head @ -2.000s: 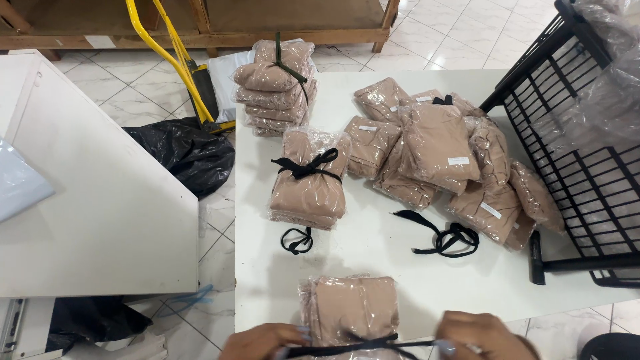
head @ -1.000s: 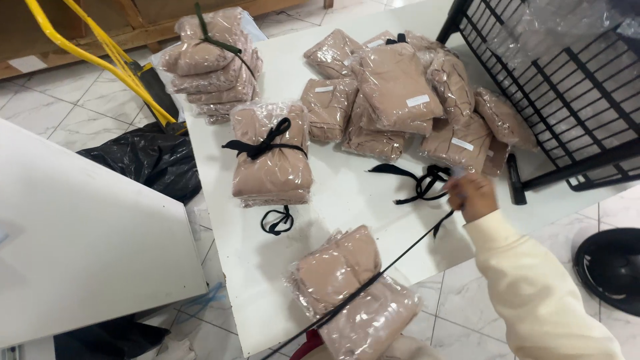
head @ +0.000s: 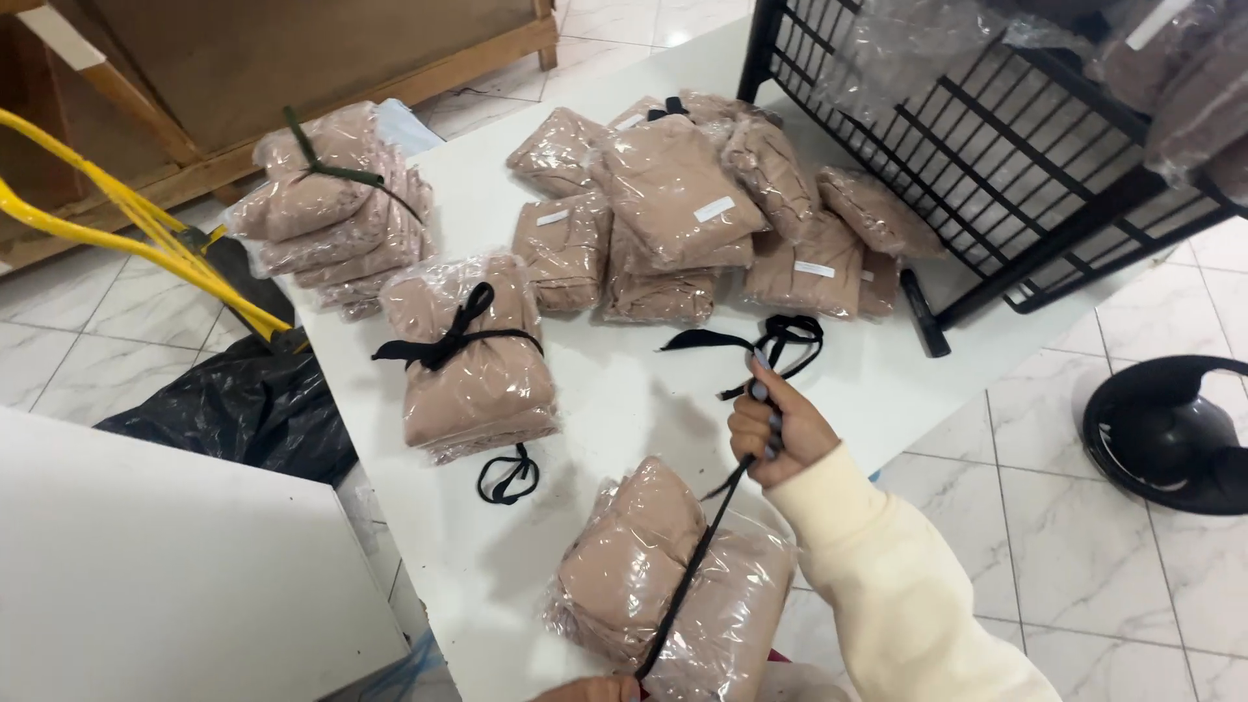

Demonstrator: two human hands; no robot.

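Observation:
My right hand point(head: 780, 424) is closed on one end of a black fabric strip point(head: 694, 564), which runs taut across a bundle of tan garments in clear plastic bags point(head: 634, 565) near the front edge. At the bottom edge my left hand point(head: 590, 690), mostly cut off, grips the strip's lower part. To the left lies a bagged bundle point(head: 478, 390) tied with a black bow, and beside it a small loop of black strip point(head: 509, 476). Another loose black strip point(head: 790, 341) lies just beyond my right hand. The underside of the near bundle is hidden.
Loose bagged garments point(head: 673, 195) are heaped at the back of the white table point(head: 624, 400). A tied stack point(head: 331, 205) stands at the back left, and a black wire basket point(head: 975, 146) at the right. Yellow handles point(head: 146, 234) and a black plastic bag point(head: 244, 419) are left of the table.
The view has shifted. Two seconds ago both hands were low at the near bundle; my right hand has since moved up and away, and the strip now stretches diagonally over the bundle.

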